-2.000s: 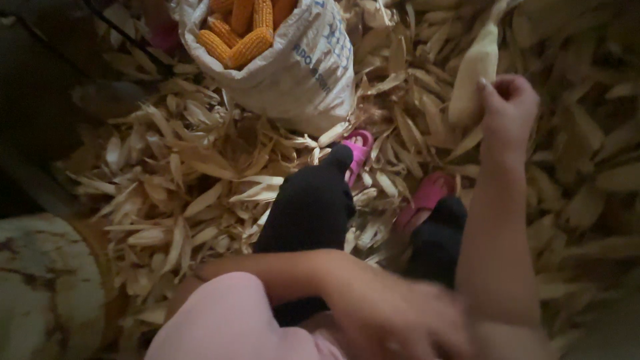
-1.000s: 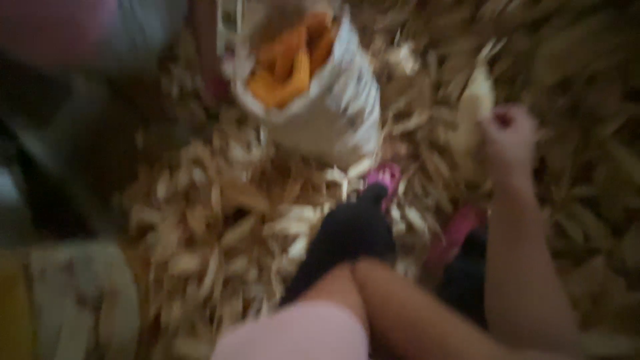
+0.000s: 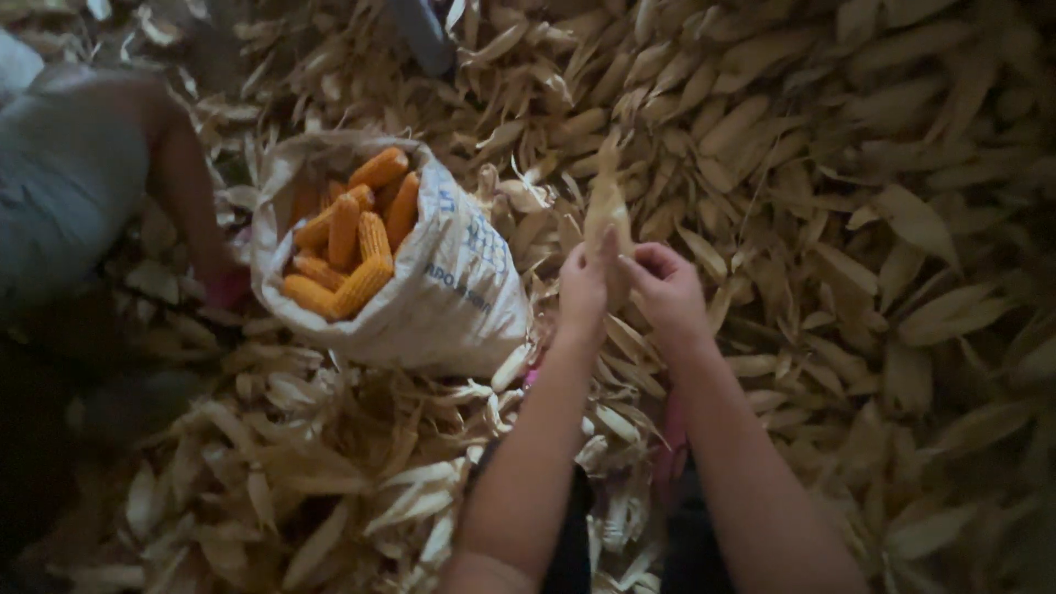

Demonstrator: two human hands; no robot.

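An ear of corn in its dry husk [image 3: 609, 202] points away from me, right of the sack, with its thin tip at the far end. My left hand [image 3: 584, 285] grips its near end from the left side. My right hand [image 3: 667, 285] pinches the same husk from the right, thumb and fingers together. Both hands are close together, and the ear's near end is partly hidden between them. To the left leans a white woven sack [image 3: 462, 305], its mouth rolled outward, full of husked orange corn cobs [image 3: 345, 231].
Unhusked ears and dry husks [image 3: 767, 181] cover the ground all around. At the left, another person's arm [image 3: 186, 177] reaches down beside the sack. Part of a grey object [image 3: 421, 37] shows at the top edge. My feet and dark-clad legs are below my forearms.
My left hand has moved from low in view up to the husked ear, beside my right hand. Another person's arm now shows further in at the left. The view has shifted.
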